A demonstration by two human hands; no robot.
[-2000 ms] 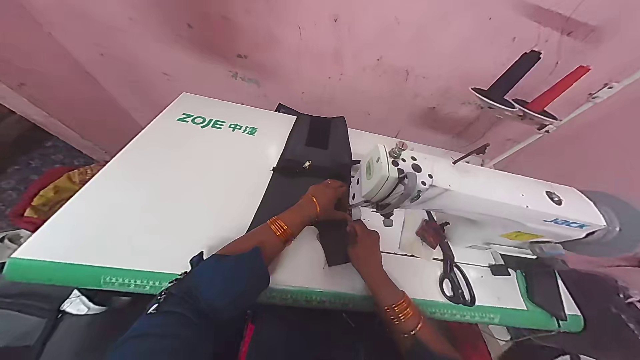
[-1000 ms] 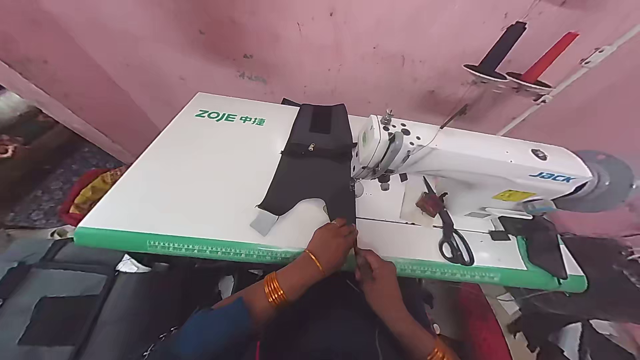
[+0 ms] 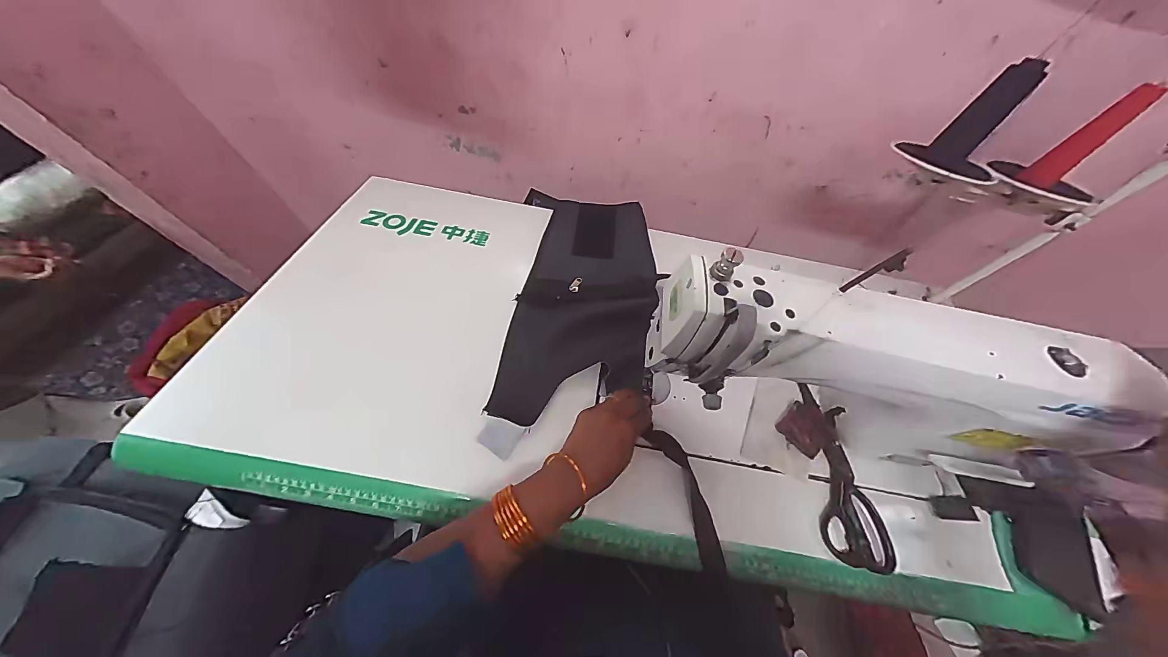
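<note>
A black fabric piece (image 3: 584, 310) with a small zipper pull lies on the white sewing table, its right edge beside the sewing machine head (image 3: 698, 315). My left hand (image 3: 611, 443) grips the lower end of this piece close to the needle area; its fingertips are partly hidden. From under that hand a narrow black strip (image 3: 695, 502) trails over the green front edge. A pale grey tab (image 3: 502, 438) shows below the fabric's lower left corner. At the far right edge, my right hand (image 3: 1141, 570) is blurred and partly cut off, near dark fabric scraps (image 3: 1054, 547).
Black-handled scissors (image 3: 858, 534) lie right of the needle area, beside a small dark red object (image 3: 803, 427). A black thread cone (image 3: 990, 119) and a red one (image 3: 1100, 137) stand on a rack behind. Dark padded pieces (image 3: 82, 557) lie below the table at left.
My right hand has left the strip by my left hand and moved to the far right. My left hand is closer to the needle, and the fabric's lower end has shifted with it.
</note>
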